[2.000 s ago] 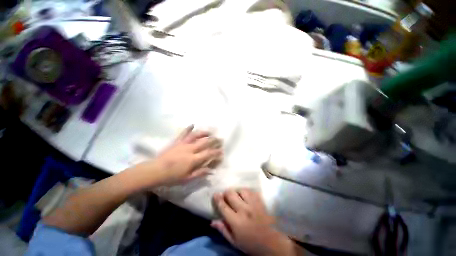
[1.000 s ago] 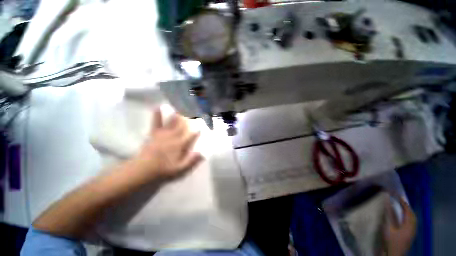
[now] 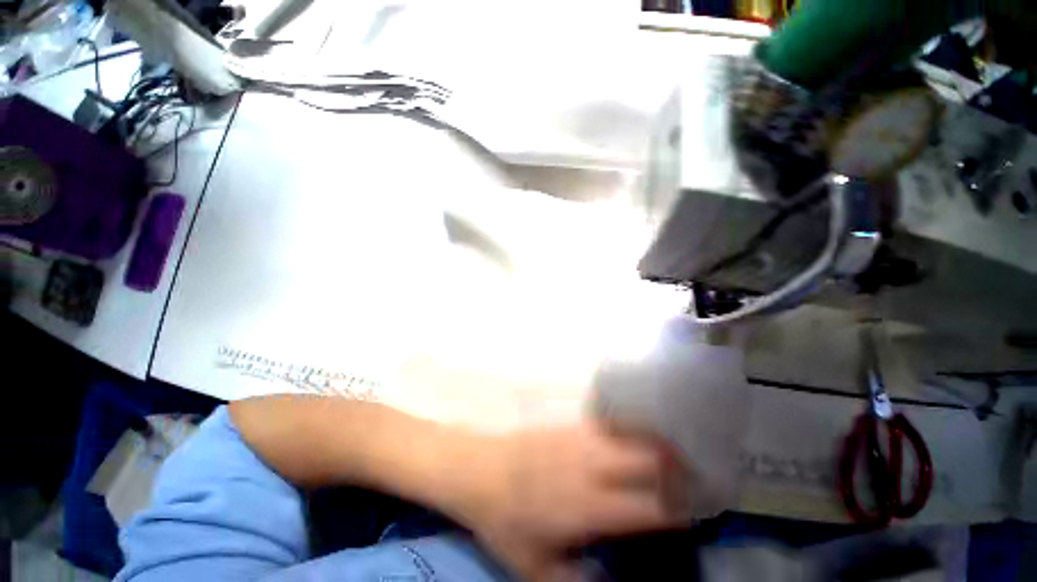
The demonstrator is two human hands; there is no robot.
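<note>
My left hand [image 3: 574, 483] is blurred and reaches across the table's near edge. Its curled fingers are at the lower left part of a small pale cloth piece [image 3: 688, 415] and appear to grip it. The cloth piece lies below and beside the needle area of the sewing machine [image 3: 728, 182], its upper end lost in lamp glare. A large off-white fabric panel [image 3: 489, 222] spreads left of the machine head, its outline mostly washed out. A shiny curved loop [image 3: 813, 273] shows on the front of the head. My right hand is not in view.
Red-handled scissors [image 3: 885, 460] lie right of the needle. Layered cloth with dark edges [image 3: 375, 91] lies at the far side. A purple speaker [image 3: 97, 188] and flat purple slab [image 3: 154, 241] are at left. A blue bin [image 3: 91, 455] holding pale cloth stands below the table at left.
The view has swung left, so the machine head shows further right. My left hand has moved from the fabric by the needle to the near edge. My right hand has left the picture.
</note>
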